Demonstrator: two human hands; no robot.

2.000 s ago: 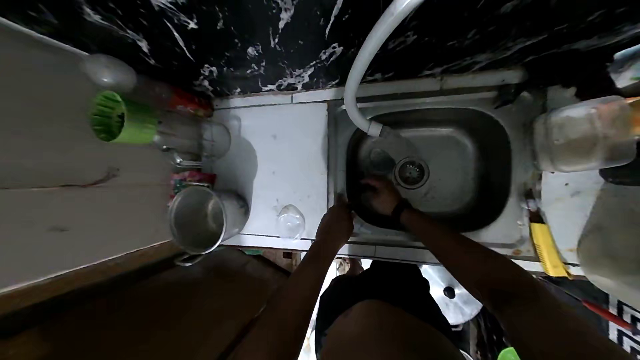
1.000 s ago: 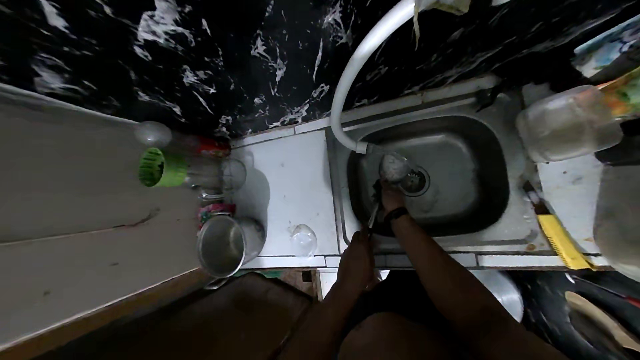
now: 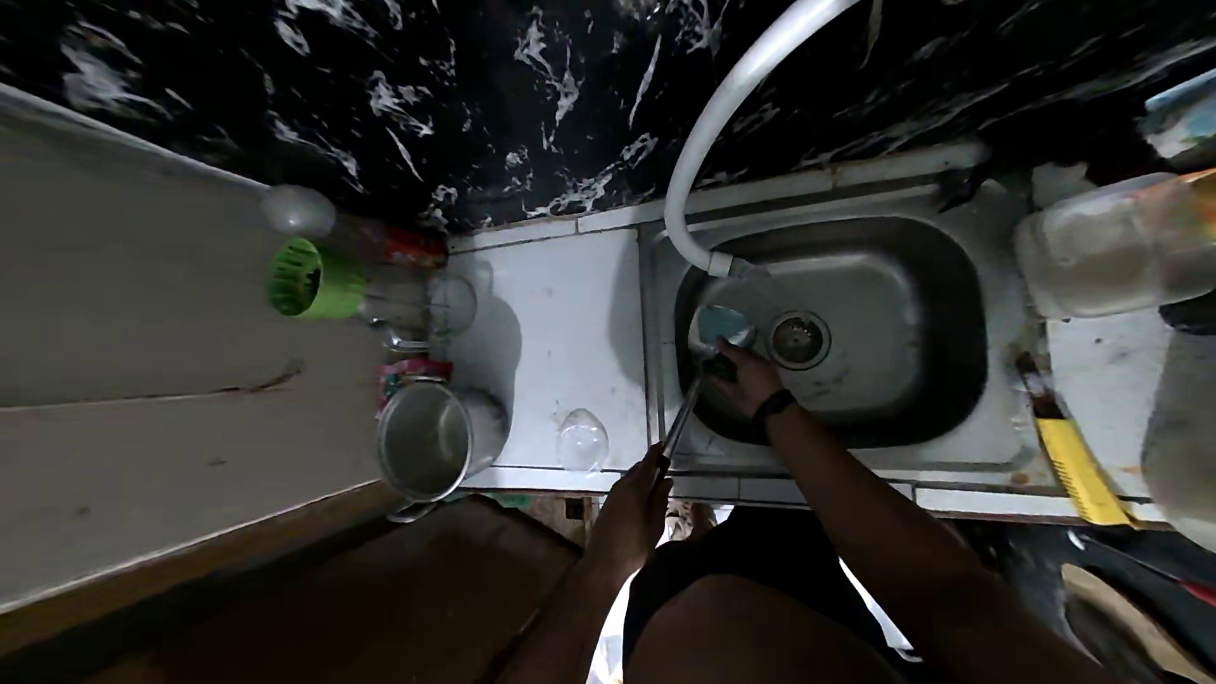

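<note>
My left hand (image 3: 638, 508) is closed around the dark handle of a long thin metal utensil (image 3: 682, 416) at the sink's front left edge. The utensil slants up into the steel sink basin (image 3: 855, 275). Inside the basin, my right hand (image 3: 746, 378), with a dark band on its wrist, grips a dark object at the utensil's far end; whether that is part of the utensil I cannot tell. Just beyond my right fingers lies a pale, rounded thing with a bluish middle (image 3: 722, 325), left of the drain (image 3: 799, 340). The white hose (image 3: 698, 161) ends above it.
A metal pot (image 3: 425, 442) and a clear glass or plastic vessel (image 3: 582, 441) stand on the white tiled counter (image 3: 560, 332). A green-topped container (image 3: 313, 278) is farther left. Right of the sink are a yellow-handled brush (image 3: 1078, 465) and a clear plastic container (image 3: 1092, 247).
The long utensil now shows between my hands. My left hand has moved a little away from the basin since two seconds ago. The pale thing sits farther left of the drain than a second ago.
</note>
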